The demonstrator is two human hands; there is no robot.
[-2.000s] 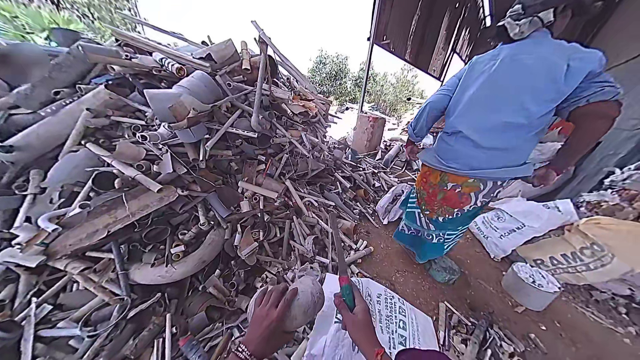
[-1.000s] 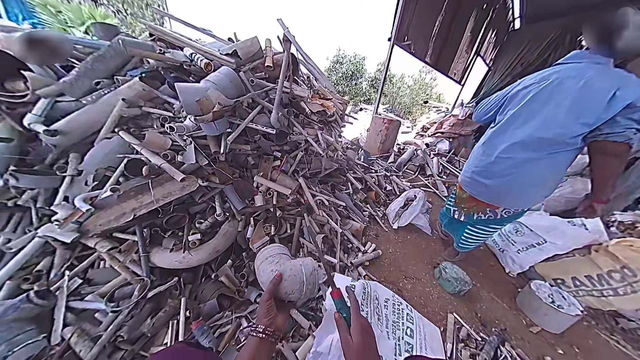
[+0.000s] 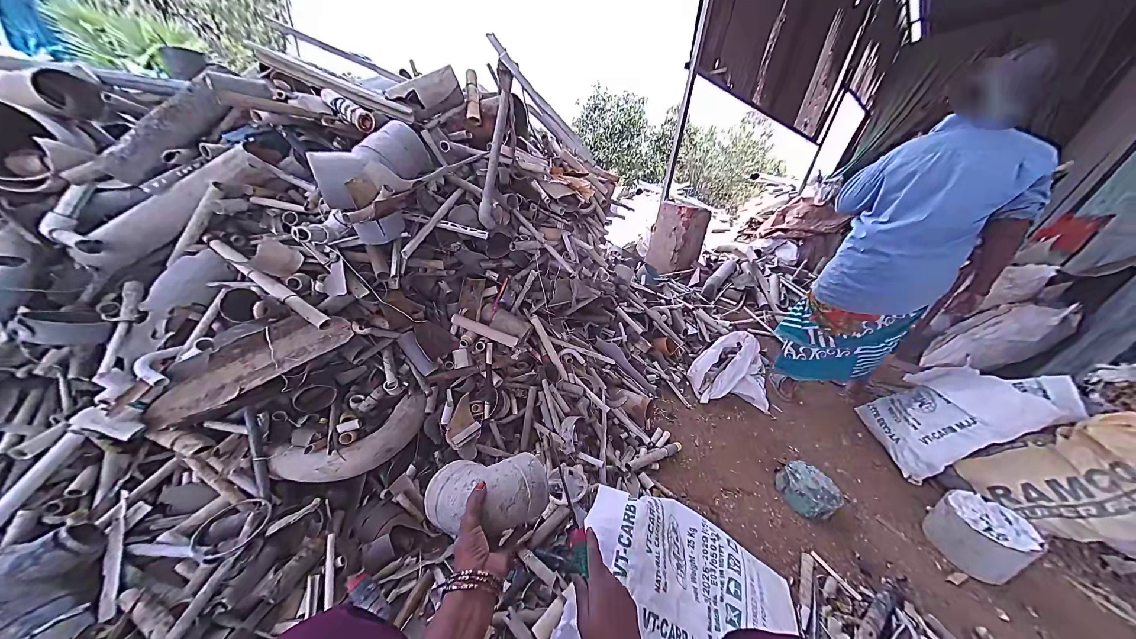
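Observation:
My left hand (image 3: 479,546), with bangles at the wrist, grips a grey plastic pipe fitting (image 3: 488,493) in front of the scrap heap. To its right my right hand (image 3: 603,590) is closed around the green and red handle of a long thin-bladed tool (image 3: 572,506); its exact kind cannot be told. The blade points up and away, just right of the fitting. Beneath and beside my right hand lies a white printed sack (image 3: 697,564). Pipe scraps lie below both hands.
A large heap of scrap pipes (image 3: 355,293) fills the left and middle. At the right a person in a blue shirt (image 3: 941,213) stands near white sacks (image 3: 972,413). A green-grey stone (image 3: 808,490) and a round grey block (image 3: 983,535) sit on the dirt ground.
The pipe fitting has turned in my left hand since two seconds ago. The other person has moved farther away, past the white plastic bag. My right hand still holds the tool.

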